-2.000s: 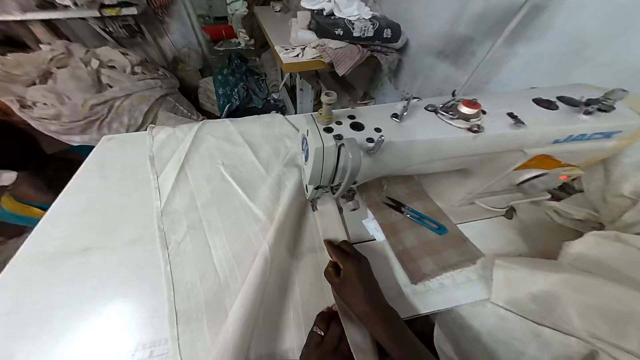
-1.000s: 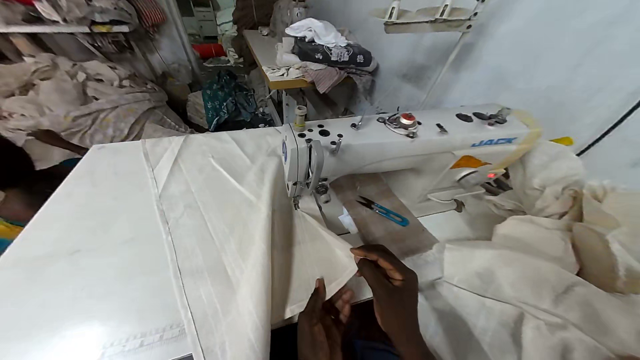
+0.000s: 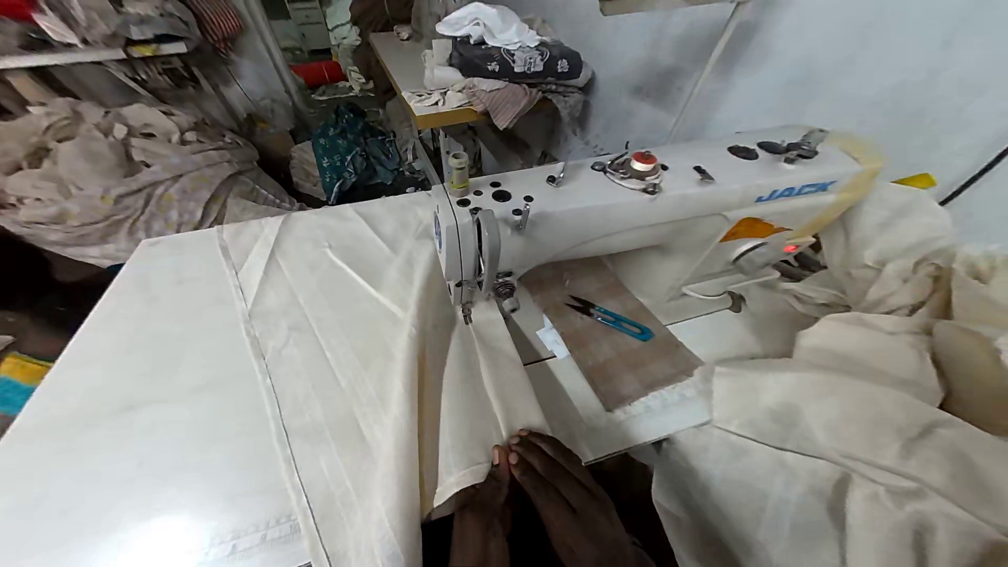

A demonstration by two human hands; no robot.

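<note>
Cream fabric (image 3: 346, 331) lies over the table and runs under the needle area of a white Jack sewing machine (image 3: 583, 220). At the near edge of the cloth, below the presser foot (image 3: 467, 313), my left hand (image 3: 484, 500) pinches the folded edge between its fingers. My right hand (image 3: 555, 488) sits against it, fingertips gripping the same fold from the right. The cloth stretches from both hands up to the foot. Blue-handled thread snips (image 3: 613, 318) rest on a brown fabric piece (image 3: 610, 339) on the machine bed.
More cream fabric (image 3: 850, 441) is heaped at the right, beside and behind the machine. The white tabletop (image 3: 142, 378) extends to the left. Cloth piles (image 3: 118, 173) lie at the far left, and another table (image 3: 449, 116) carrying folded garments stands behind. Part of a person shows at the left edge.
My hands have come together at the near edge of the cloth. The right hand has lowered the raised corner it held a second ago, and the fold now runs straight toward the foot.
</note>
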